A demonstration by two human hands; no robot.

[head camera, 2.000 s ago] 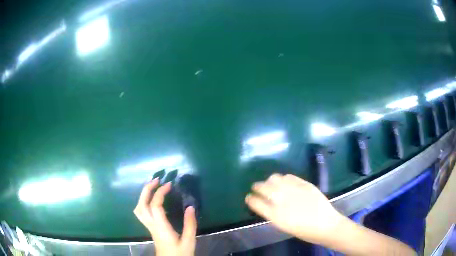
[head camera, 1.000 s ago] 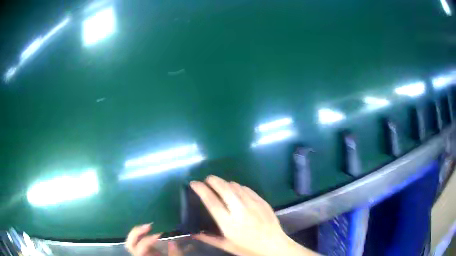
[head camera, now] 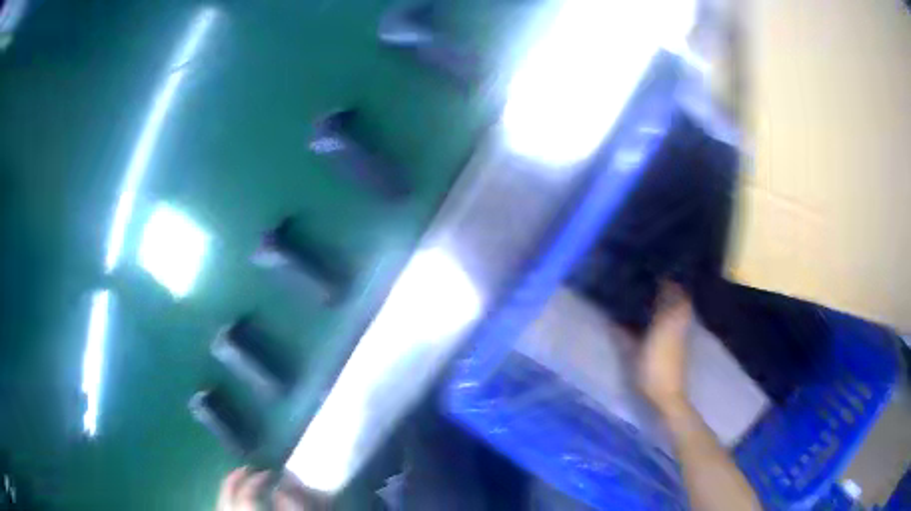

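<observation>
The view is blurred. Several black moulded parts (head camera: 363, 160) lie spaced in a row on the green conveyor belt (head camera: 250, 90) beside its metal side rail (head camera: 450, 240). My right hand (head camera: 664, 344) reaches into the blue plastic crate (head camera: 559, 439), over a pale separator strip (head camera: 724, 384) and against dark contents. Its fingertips are blurred, so I cannot tell if it grips anything. My left hand (head camera: 265, 491) is at the bottom edge near the rail's lower end, cut off by the picture's edge; its grip is hidden.
A large tan cardboard sheet (head camera: 824, 150) lies beyond the crate at the right. Clear film covers part of the crate's near rim. Bright light reflections lie on the belt at the left and on the rail.
The view has swung right from the belt to the crate. My right hand has left the dark part at the belt edge and reached into the crate. My left hand stays low by the rail.
</observation>
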